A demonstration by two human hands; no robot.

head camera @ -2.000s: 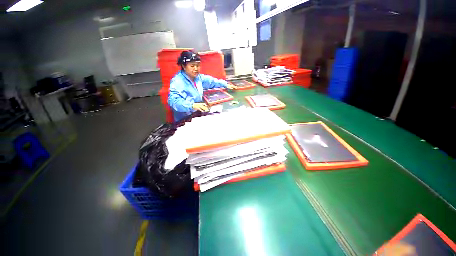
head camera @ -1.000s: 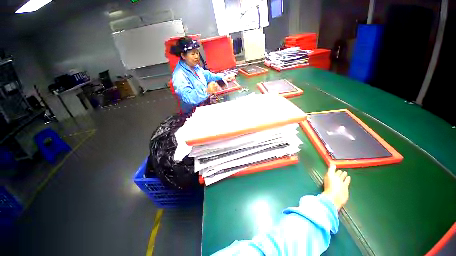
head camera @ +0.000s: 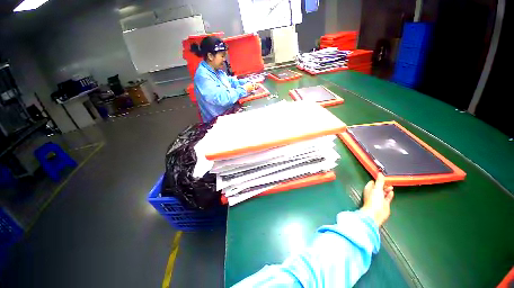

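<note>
A grey flat panel [head camera: 403, 152] with a small pale centre mark lies in an orange-red foam tray [head camera: 420, 181] on the green conveyor belt. My left hand [head camera: 379, 199], in a light blue sleeve, reaches in from the bottom and grips the tray's near left corner, one digit on top of the rim. The undersides of the fingers are hidden. My right hand is out of the picture.
A stack of foam trays and white sheets [head camera: 276, 169] stands left of the tray. A black bag [head camera: 194, 169] sits in a blue crate [head camera: 183, 214]. A co-worker [head camera: 214, 87] works beyond. Another tray edge [head camera: 508, 279] shows bottom right.
My left hand came in from the bottom and now holds the tray corner. The tray has shifted slightly right since one second ago. The co-worker's arms have drawn in.
</note>
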